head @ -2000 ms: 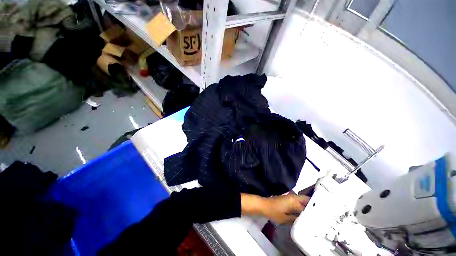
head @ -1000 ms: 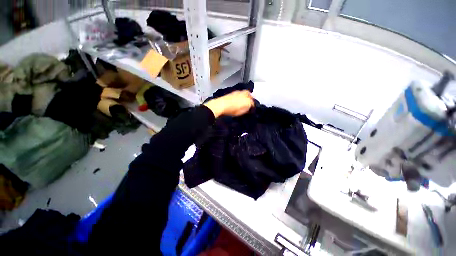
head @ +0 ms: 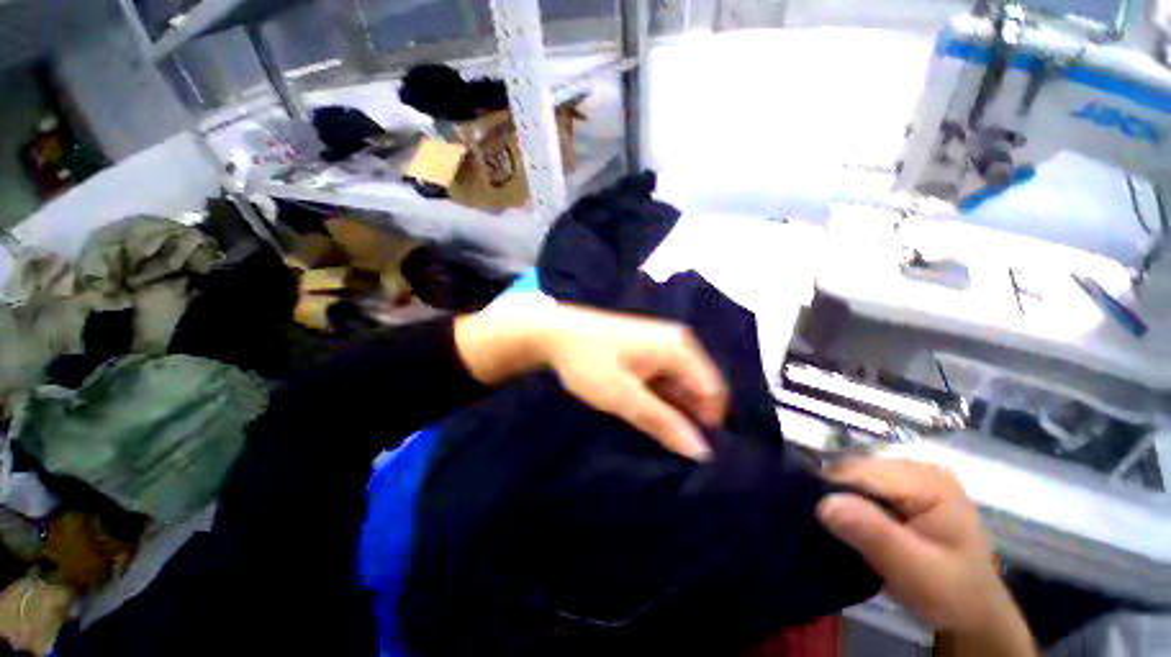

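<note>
A dark garment (head: 565, 501) hangs in front of me over the table's front edge and my lap. Its stripes are too blurred to tell. My left hand (head: 616, 366) comes in from the left and pinches the cloth near the middle. My right hand (head: 918, 526) grips the cloth's right edge between thumb and fingers. Part of the dark cloth (head: 610, 238) stands bunched on the table behind my left hand. Both hands are slightly blurred.
The white sewing machine (head: 1066, 116), with a blue band, is tilted back at the right. A slim tool (head: 1111, 304) lies on its bed. A blue bin (head: 385, 513) is below left. Shelves hold a carton (head: 494, 161). Cloth heaps (head: 148, 430) lie at left.
My left hand has come forward from the back of the pile with the garment. The garment has moved off the table towards me. My right hand has come into view holding it.
</note>
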